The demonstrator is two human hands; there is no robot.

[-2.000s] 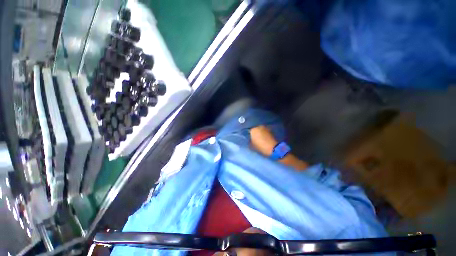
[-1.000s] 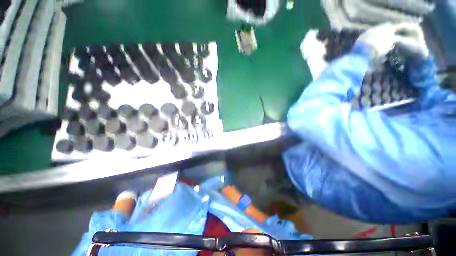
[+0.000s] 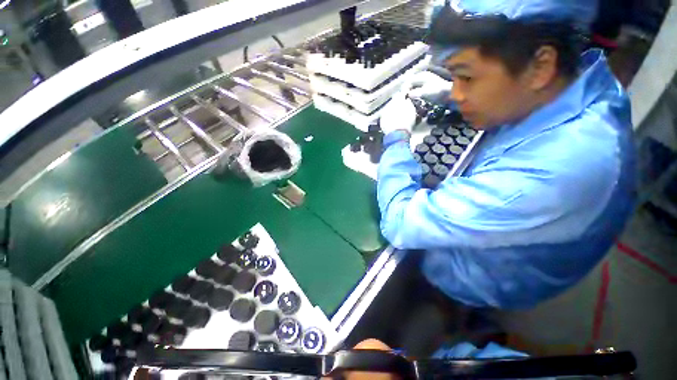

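A white foam tray (image 3: 312,329) lies on the green bench at the lower left, its near part cut off by the glasses frame and the picture's bottom edge. It holds rows of black round parts (image 3: 243,309), most with a matte dark face up. The parts along its right side show shiny faces with pale rings (image 3: 288,330). Neither of my hands can be made out in the picture. A bit of blue sleeve shows at the bottom, right of centre.
Stacked foam trays (image 3: 26,326) stand at the left edge. A clear bag with dark contents (image 3: 269,156) and a small metal plate (image 3: 290,194) lie mid-bench. A roller conveyor (image 3: 178,137) runs behind. At right, a coworker (image 3: 512,200) in gloves works over another tray, beside stacked trays (image 3: 349,89).
The view has swung up and to the right. The tray now sits lower left, and the coworker, bag and conveyor show more fully. My hands, low in the earlier view, are gone from the picture.
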